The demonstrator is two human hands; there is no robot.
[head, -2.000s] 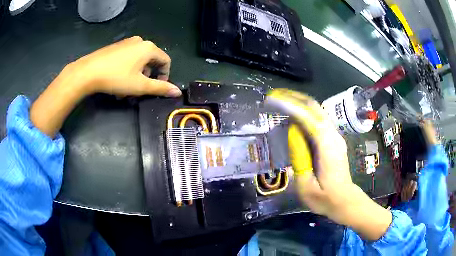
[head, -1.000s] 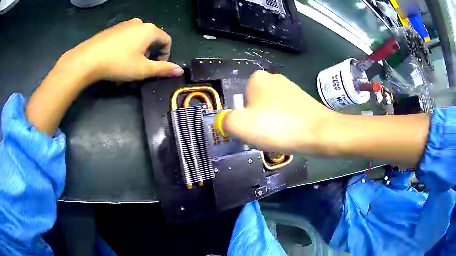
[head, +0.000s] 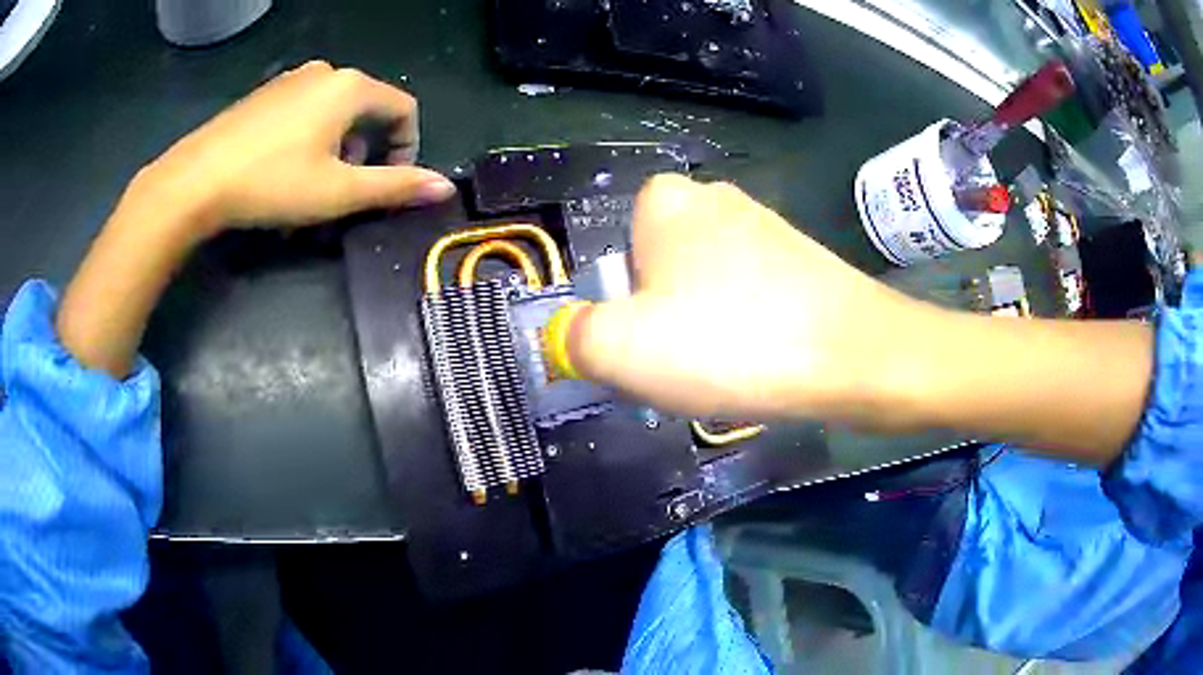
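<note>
The black stencil jig [head: 614,481] lies on the bench in front of me. A heatsink with silver fins [head: 486,382] and copper-gold heat pipes [head: 495,244] sits in its left part; another copper-gold bend [head: 728,433] shows at the right. My right hand [head: 739,297], with a yellow finger cot, is closed over the silvery stencil [head: 524,314] and hides most of it. Part of the grey squeegee blade [head: 610,274] shows at its fingers. My left hand [head: 297,158] holds nothing; its thumb tip rests at the jig's upper left edge, with the fingers curled.
A white labelled paste tub [head: 910,198] stands right of the jig, holding a dark red handle [head: 1029,99] and a bright red one. A second black jig [head: 647,46] lies behind. A cup [head: 211,16] stands upper left. Wired modules [head: 1007,290] lie at the right.
Since the oldest frame, my right hand has moved left from the stencil's right end and now covers its openings. My left hand stays at the jig's edge. The view has shifted slightly.
</note>
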